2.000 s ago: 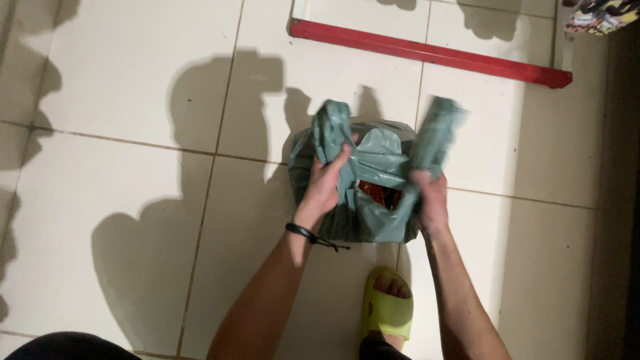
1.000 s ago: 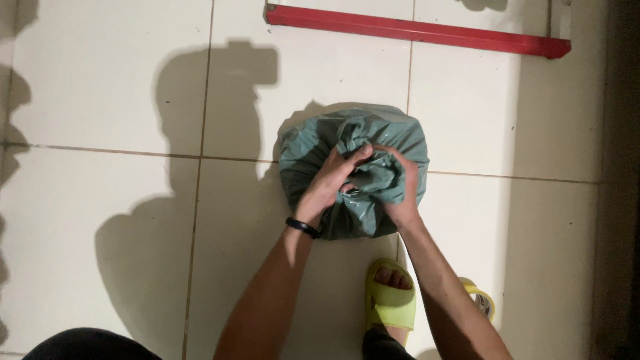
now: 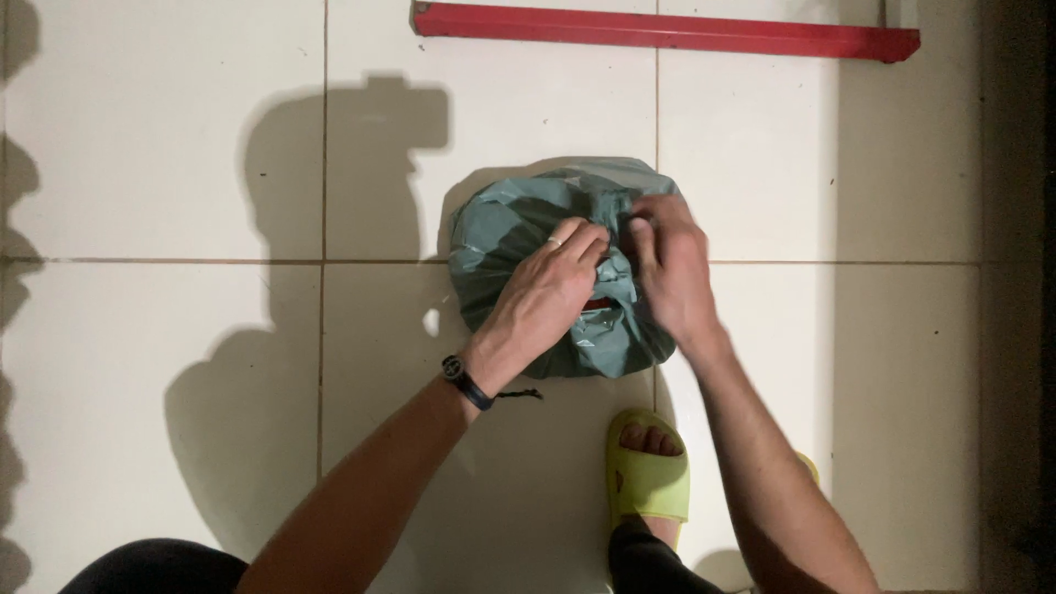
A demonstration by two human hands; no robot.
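Observation:
A rounded, full grey-green plastic bag rests on the tiled floor, its top gathered and twisted in the middle. My left hand, with a ring and a black wristband, presses its curled fingers on the gathered plastic. On the other side of the gather, my right hand is slightly blurred, fingers bent at the plastic; whether it grips any is hidden. Something red shows through a small gap in the bag below my fingers.
A red metal bar lies across the floor beyond the bag. My foot in a yellow-green slide sandal stands close in front of the bag. A yellow curved edge shows beside my right forearm. Shadows fall across the tiles.
Two seconds ago my hands held two raised loose ends of the bag apart; a second ago they were gathering the top. Now the ends are down and my hands are low over the gathered middle.

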